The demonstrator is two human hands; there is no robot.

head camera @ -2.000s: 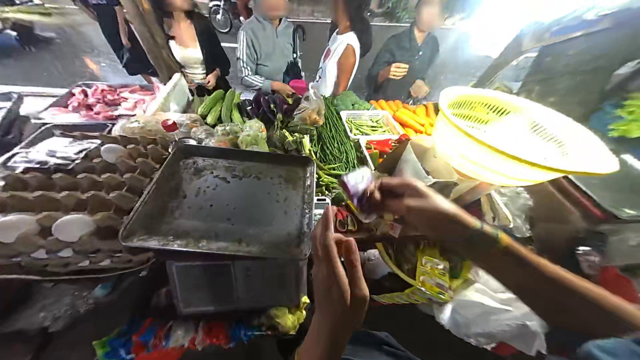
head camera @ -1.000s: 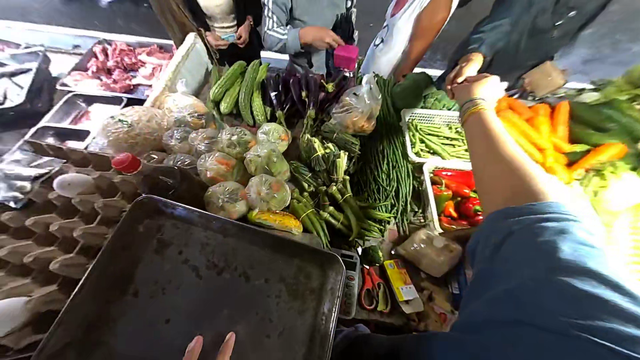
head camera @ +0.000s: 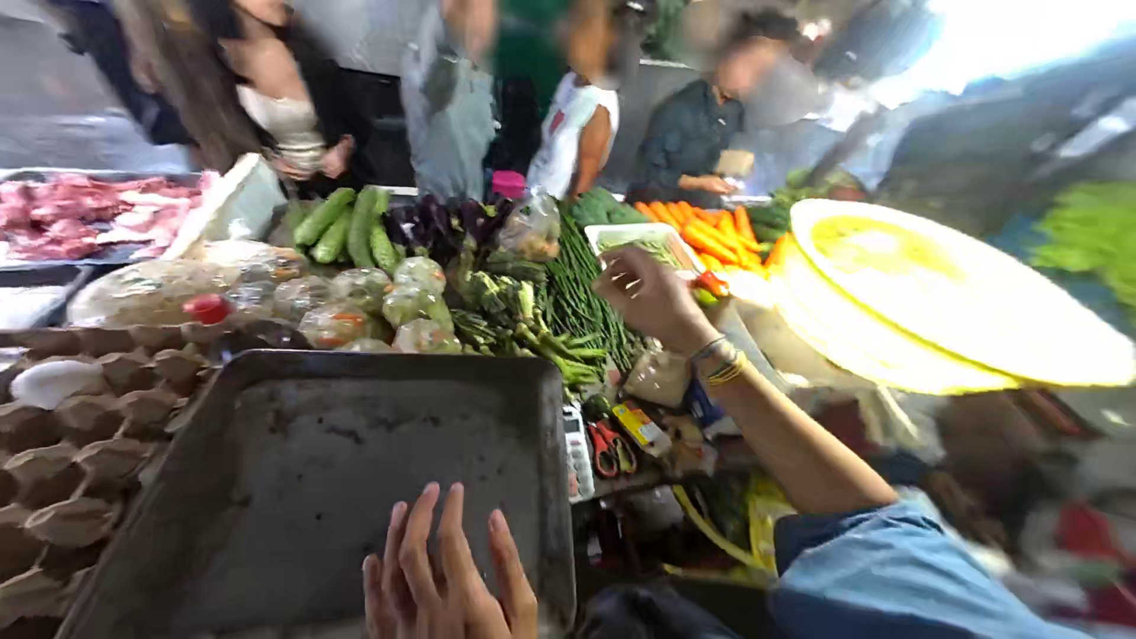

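Observation:
My left hand point(head camera: 451, 568) is over the near right part of a dark metal tray point(head camera: 355, 444), fingers spread and holding nothing. My right hand point(head camera: 652, 297), with bands at the wrist, is raised above the long green beans point(head camera: 577, 293), beside a white basket of green pods point(head camera: 635, 235). Its fingers are partly curled and nothing shows between them. Below that arm lie red-handled scissors point(head camera: 612, 448), a yellow box point(head camera: 641, 428) and a white calculator point(head camera: 579, 453).
Egg cartons point(head camera: 80, 461) flank the tray. Bagged vegetables point(head camera: 337, 324), cucumbers point(head camera: 351, 226), eggplants point(head camera: 448, 222) and carrots point(head camera: 710, 235) lie beyond. A large yellow-rimmed basket point(head camera: 958, 293) stands right; raw meat point(head camera: 98, 213) lies left. Several people stand across the stall.
My right hand has drawn back from the person at the far right, who now holds a small brown item. My left hand shows further over the tray. The view has tilted up.

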